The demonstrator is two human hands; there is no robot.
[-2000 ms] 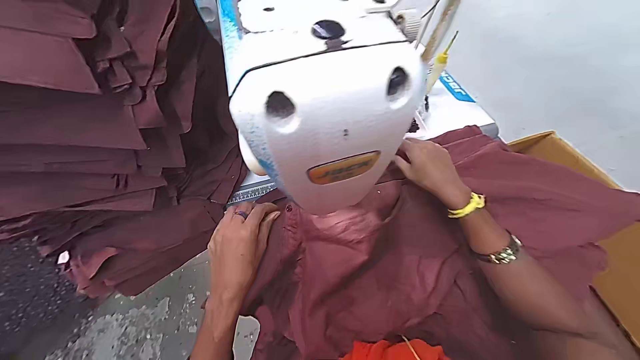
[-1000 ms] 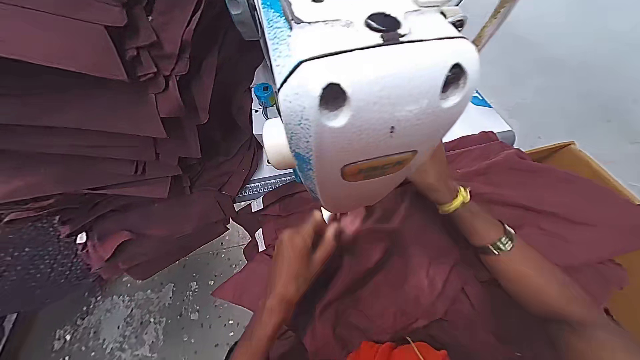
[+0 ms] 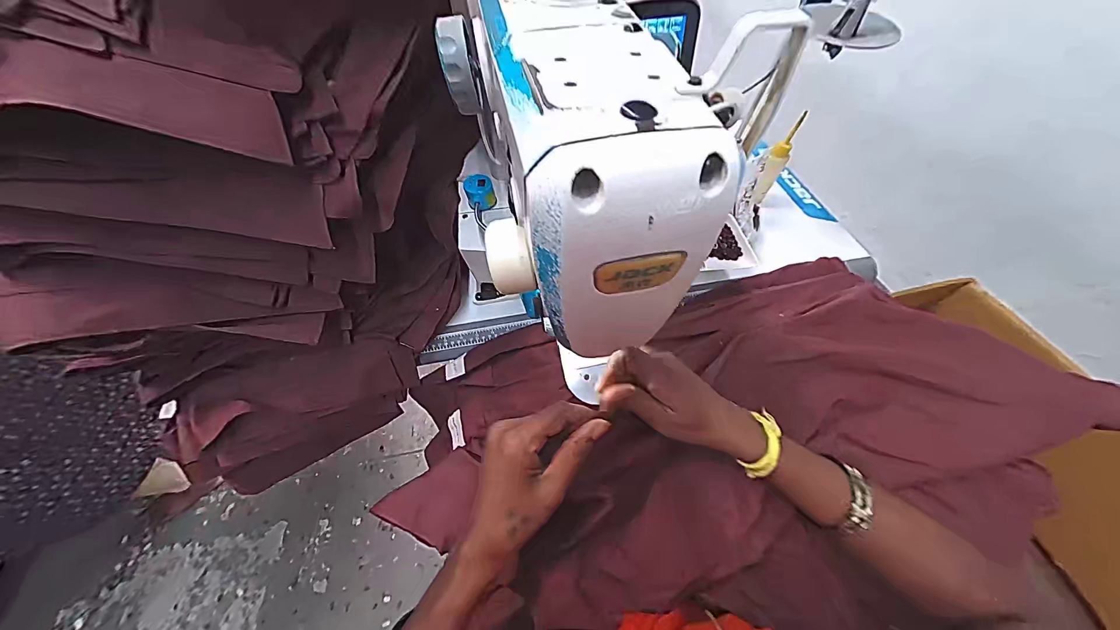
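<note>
A white Jack sewing machine [image 3: 626, 210] stands over maroon fabric [image 3: 682, 507] that spreads across its bed. Just below the machine head, my left hand [image 3: 534, 468] pinches the fabric between thumb and fingertips. My right hand [image 3: 656, 398], with a yellow band and a metal bracelet on its wrist, meets it at the fingertips, its fingers curled at the cloth. The needle and presser foot are hidden behind the head. Small white labels [image 3: 456, 429] show on the cloth left of my hands.
Folded maroon fabric pieces [image 3: 166, 201] are piled high at the left. An open cardboard box [image 3: 1085, 490] stands at the right. Behind the head are a yellow-capped bottle [image 3: 772, 171], a thread stand [image 3: 862, 31] and a lit control display [image 3: 669, 31]. The machine bed's edge [image 3: 862, 262] shows at right.
My right hand has come out from behind the machine head to meet my left hand in front of it. White labels at the left, covered two seconds ago, now show. The view has shifted.
</note>
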